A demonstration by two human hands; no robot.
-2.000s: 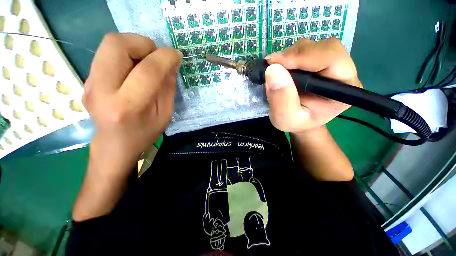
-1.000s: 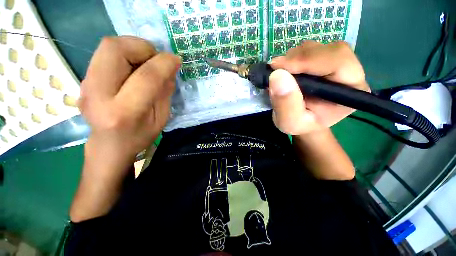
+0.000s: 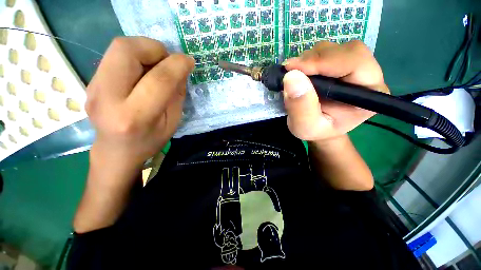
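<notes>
My right hand [image 3: 332, 92] holds a black soldering iron [image 3: 369, 97] like a pen. Its narrow tip [image 3: 234, 67] points left over the lower rows of a green PCB panel [image 3: 232, 37]; whether it touches a board I cannot tell. My left hand [image 3: 140, 89] is pinched closed at the panel's left edge, with thin solder wire [image 3: 58, 38] trailing off to the left behind it. The wire's end at the fingertips is too small to make out. A second panel [image 3: 327, 21] lies to the right, partly behind my right hand. Both lie on whitish wrap [image 3: 227, 105].
A cream tray with oval pockets [image 3: 39, 79] lies at the left. A crumpled white cloth [image 3: 445, 113] and the iron's cable are at the right. Dark slim handles [image 3: 461, 55], maybe pliers, lie on the green mat [image 3: 411, 47]. A blue object [image 3: 422, 244] is at the lower right.
The panels and wrap sit slightly higher in view than two seconds ago. The iron and my right hand have shifted slightly right. Both hands keep their grips.
</notes>
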